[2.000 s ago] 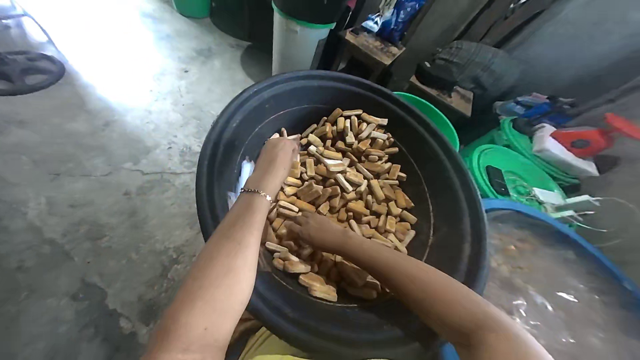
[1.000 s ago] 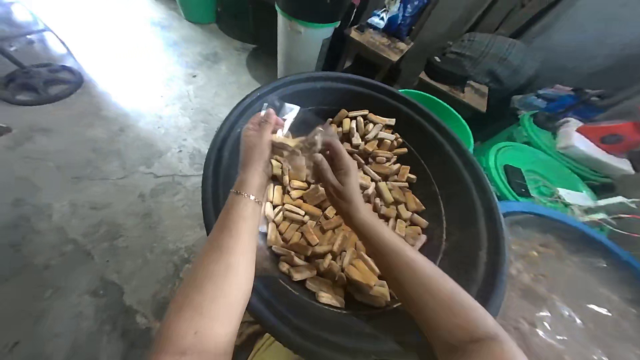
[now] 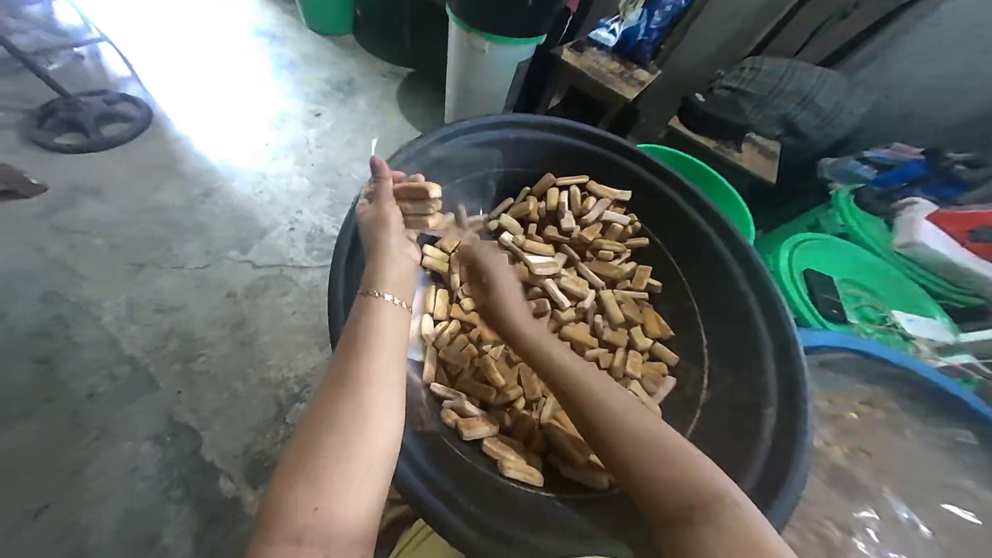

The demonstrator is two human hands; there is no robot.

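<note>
A large black plastic tub (image 3: 744,418) holds a heap of small brown oblong baked pieces (image 3: 612,310), like biscuits or bread sticks. My left hand (image 3: 387,221), with a bracelet at the wrist, is raised over the tub's left rim and grips several stacked pieces (image 3: 418,203); a clear plastic bag seems to be around them. Blurred by motion, my right hand (image 3: 484,271) is just right of and below the left one, above the heap; whether it holds a piece cannot be told. Part of a clear plastic sheet or bag lies at the tub's left inner wall.
Right of the tub are green plastic lids (image 3: 852,271), a green basin (image 3: 709,182) and a blue-rimmed container (image 3: 891,345) covered with clear plastic. A white bucket (image 3: 484,74) and a small wooden stool (image 3: 608,70) stand behind. A black wheel (image 3: 91,122) is at the far left.
Two seconds ago both hands were down in the heap. Now my left hand is raised at the left rim with stacked pieces, and my right hand has moved down from where it was one second ago.
</note>
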